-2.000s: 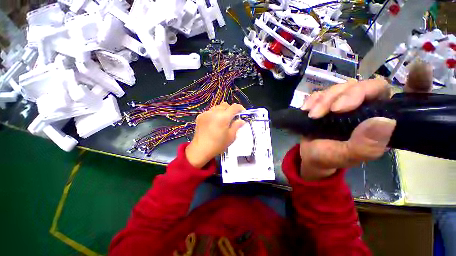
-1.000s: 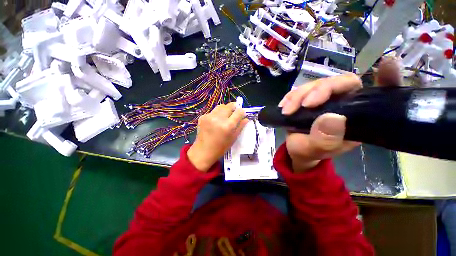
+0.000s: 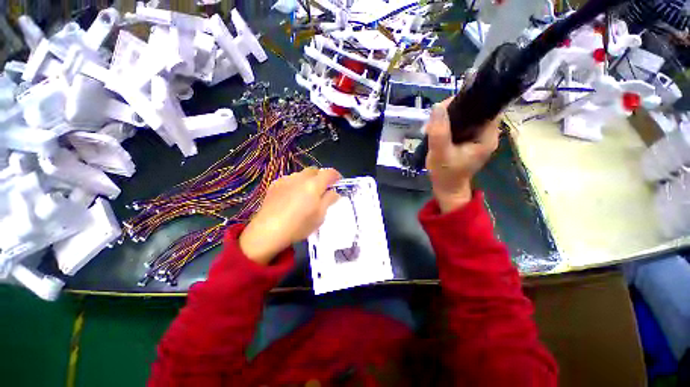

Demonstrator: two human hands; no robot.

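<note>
A white housing (image 3: 352,246) lies open side up at the bench's front edge, with a thin lead running down inside it. My left hand (image 3: 295,208) holds its upper left corner; the fingertips hide what they pinch there. My right hand (image 3: 460,147) grips the black electric screwdriver (image 3: 492,87), which slants up to the right, its lower end near the screw holder (image 3: 401,136). The tip is hard to make out. A bundle of wire leads (image 3: 257,162) lies left of the housing.
A heap of white housings (image 3: 98,98) covers the left of the bench. White bodies with red parts (image 3: 348,79) stand behind the screw holder, more (image 3: 605,68) at the back right. A cream surface (image 3: 582,204) lies right. A person's leg (image 3: 660,302) shows at lower right.
The screwdriver has left the housing and moved up and right, swinging from nearly level to steeply slanted, with my right hand on it. My left hand stays at the housing. The view has shifted.
</note>
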